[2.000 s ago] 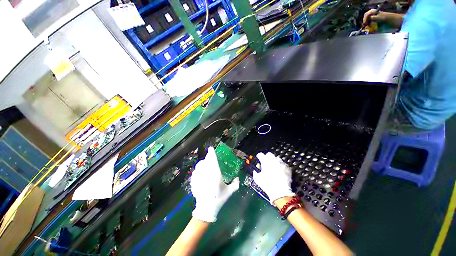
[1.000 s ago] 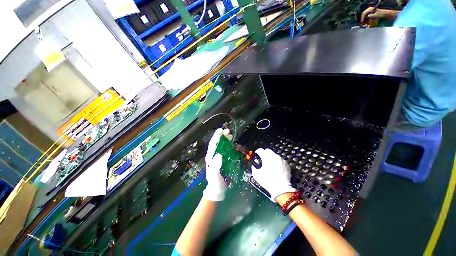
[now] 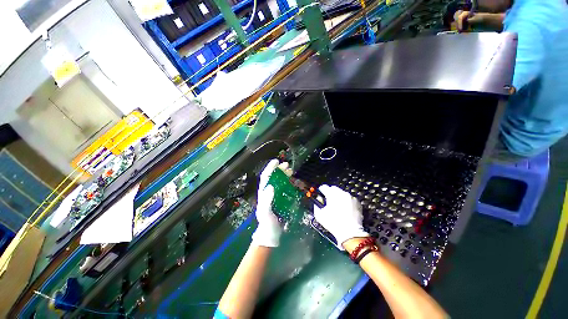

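Note:
My left hand point(image 3: 266, 209), in a white glove, holds a green circuit board point(image 3: 287, 194) by its left edge, in front of the hood's opening. The board is tilted, its face with small shiny points towards me. My right hand point(image 3: 339, 214), also gloved, is closed around side cutters with orange-and-black handles point(image 3: 315, 195). The cutters point at the board's right side; their jaws are too small and blurred to make out. A narrow silvery strip point(image 3: 323, 232) lies at the bench edge beneath my right hand.
The black hood point(image 3: 411, 65) stands right of my hands, with a perforated plate point(image 3: 392, 202) and a white ring point(image 3: 327, 153) inside. Boards point(image 3: 240, 212) lie on the dark belt at left. A white sheet point(image 3: 112, 217) is further left. A person point(image 3: 535, 81) sits on a blue stool point(image 3: 514, 190).
Since the first frame, my left hand has shifted its hold, showing the board's face at another angle. In the last second both hands have barely moved. The person's hand at the upper right has moved slightly.

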